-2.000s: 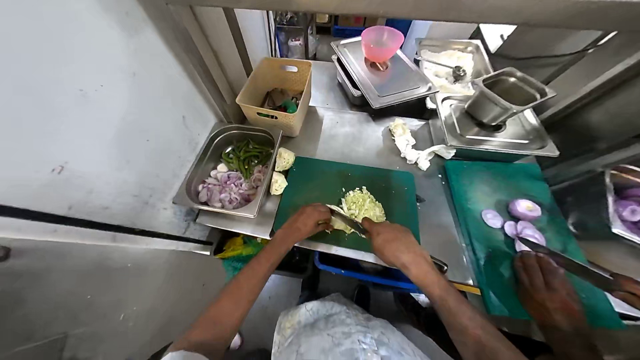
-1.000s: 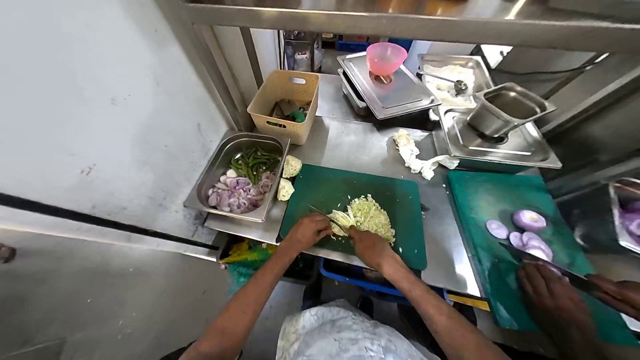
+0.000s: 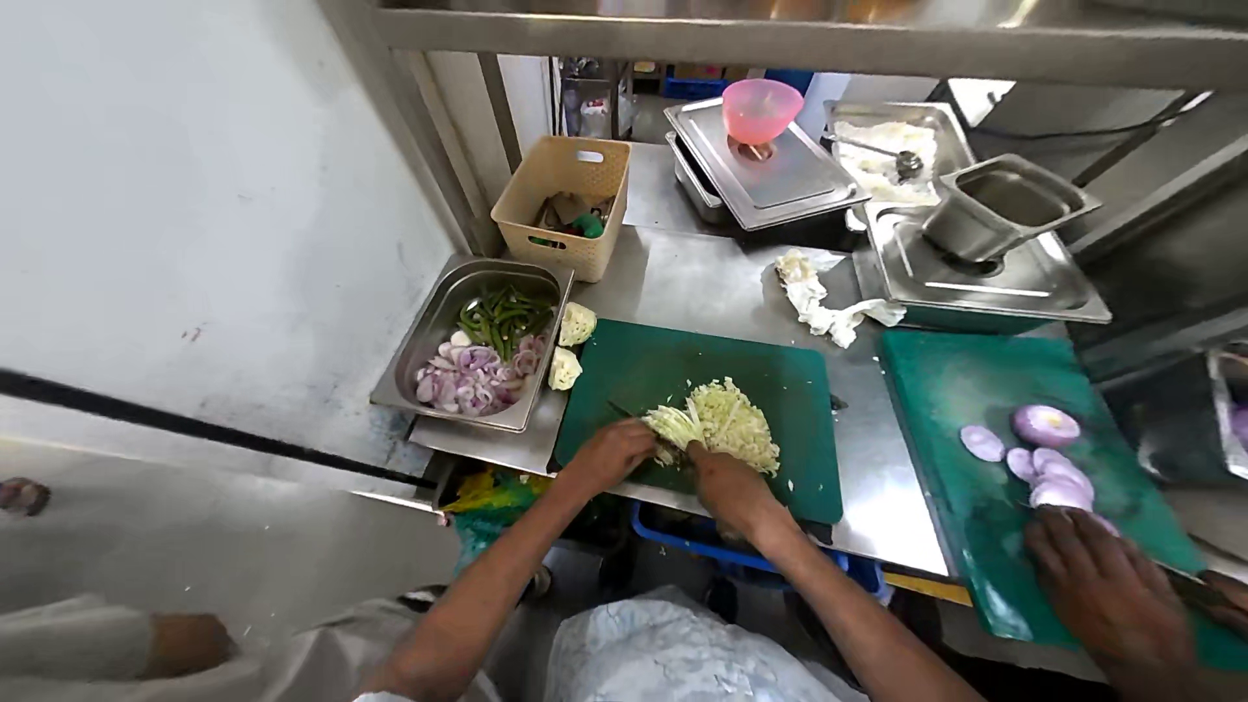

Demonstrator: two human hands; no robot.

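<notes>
Shredded cabbage (image 3: 736, 429) lies heaped on a green cutting board (image 3: 790, 375). My right hand (image 3: 731, 487) is closed at the near edge of the heap, around the mostly hidden handle of a knife (image 3: 620, 408). The dark blade points up and left, its tip showing past the cabbage strands. My left hand (image 3: 616, 454) rests at the left side of the cabbage, fingers bent beside the blade; whether they grip cabbage or blade is hidden. Two cabbage pieces (image 3: 577, 324) sit by the board's upper left edge, next to a steel pan (image 3: 551, 385) of sliced onions (image 3: 473, 380) and green chillies (image 3: 502, 320).
At right, another person's hand (image 3: 1111, 575) is near sliced onion (image 3: 1061, 483) on a second green board (image 3: 936, 370). A beige basket (image 3: 585, 252), crumpled white cloth (image 3: 829, 317), lidded steel pans (image 3: 809, 185) and pink bowl (image 3: 760, 109) stand behind. A steel shelf crosses overhead.
The knife, seen between my hands two seconds ago, now points up and left with its tip beyond the cabbage. Another person's arm has come into view at lower left.
</notes>
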